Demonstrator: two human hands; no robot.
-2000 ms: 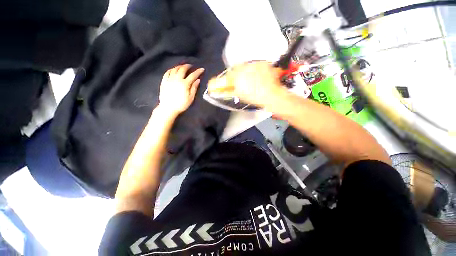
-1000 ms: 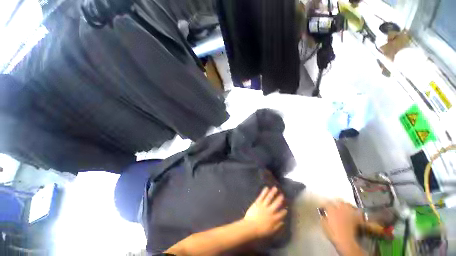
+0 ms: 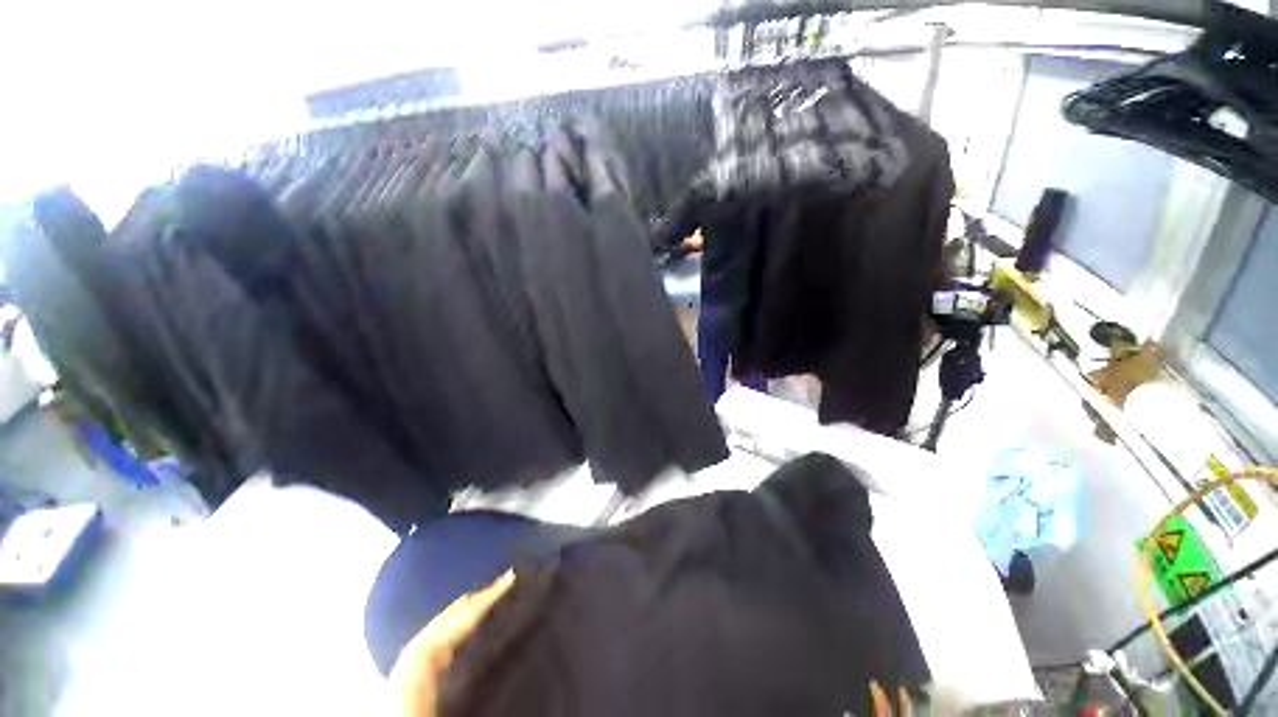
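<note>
A dark garment point(image 3: 701, 602) lies over the navy padded board point(image 3: 456, 553), whose rounded left end shows. My left hand point(image 3: 456, 637) is at the garment's left edge and grips the cloth there; part of the hand is hidden by cloth. Only the fingertips of my right hand point(image 3: 891, 699) show, at the garment's lower right side at the bottom edge of the picture; their hold cannot be seen. The steam iron is not in view.
Dark garments point(image 3: 491, 308) hang in a long row on a rail beyond the white table point(image 3: 967, 616). A light blue cloth point(image 3: 1030, 497), green warning stickers point(image 3: 1184, 560) and a looping yellow hose point(image 3: 1152, 595) are at right. Black hangers point(image 3: 1191, 105) are at upper right.
The view has tilted up to the hanging row. My left hand has moved from the top of the garment to its left edge. My right hand has come from the right to the garment's side.
</note>
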